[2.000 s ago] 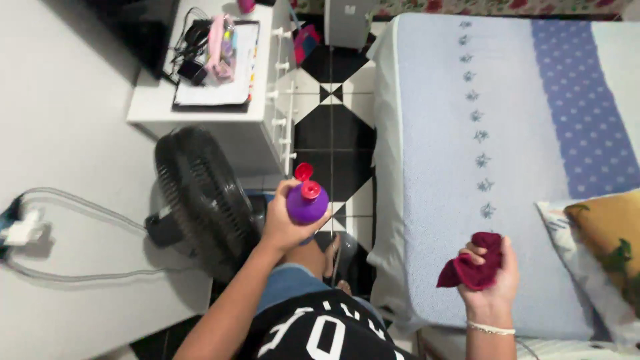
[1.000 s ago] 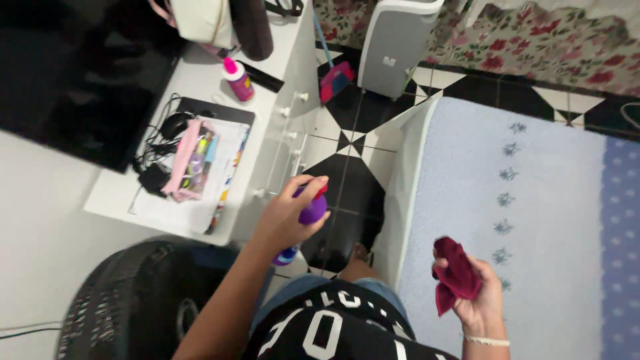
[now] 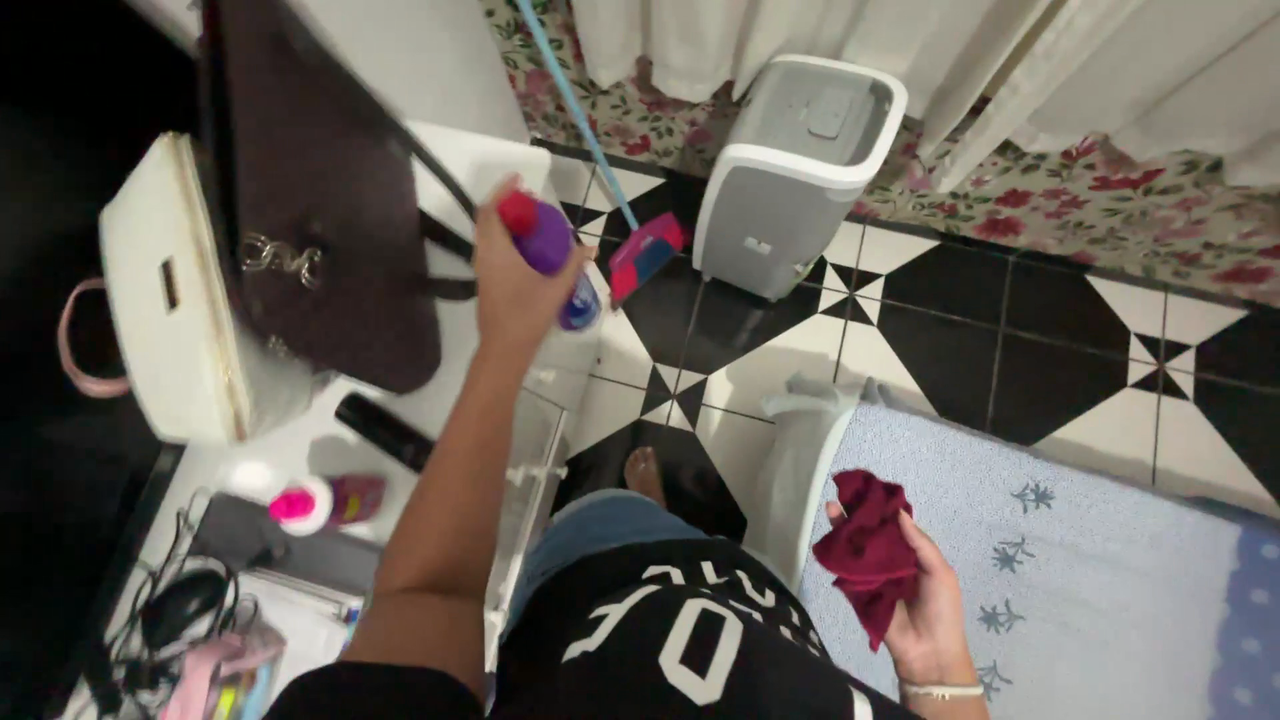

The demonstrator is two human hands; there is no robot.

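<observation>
My left hand (image 3: pixel 520 285) is wrapped around a purple plastic bottle (image 3: pixel 545 240) with a red cap, held beside the far end of the white dresser. The cap looks closed, though blur makes this hard to tell. A crumpled dark red cloth (image 3: pixel 872 550) is in my right hand (image 3: pixel 925 605), over the near left part of the bed with its light blue cover (image 3: pixel 1130 580). The fingers of that hand are partly behind the cloth.
Two handbags, dark (image 3: pixel 330 200) and white (image 3: pixel 180 300), stand on the dresser (image 3: pixel 455 150) near a pink-capped bottle (image 3: pixel 355 500), a black case and cables. Beyond are a broom (image 3: pixel 645 255), a grey and white appliance (image 3: pixel 770 220) and curtains (image 3: pixel 690 45). Tiled floor (image 3: pixel 900 330) lies between dresser and bed.
The view has swung toward the curtains. My left hand has carried the purple bottle forward to the dresser's far end; the bottle's red cap stood open two seconds ago. The cloth stays in my right hand.
</observation>
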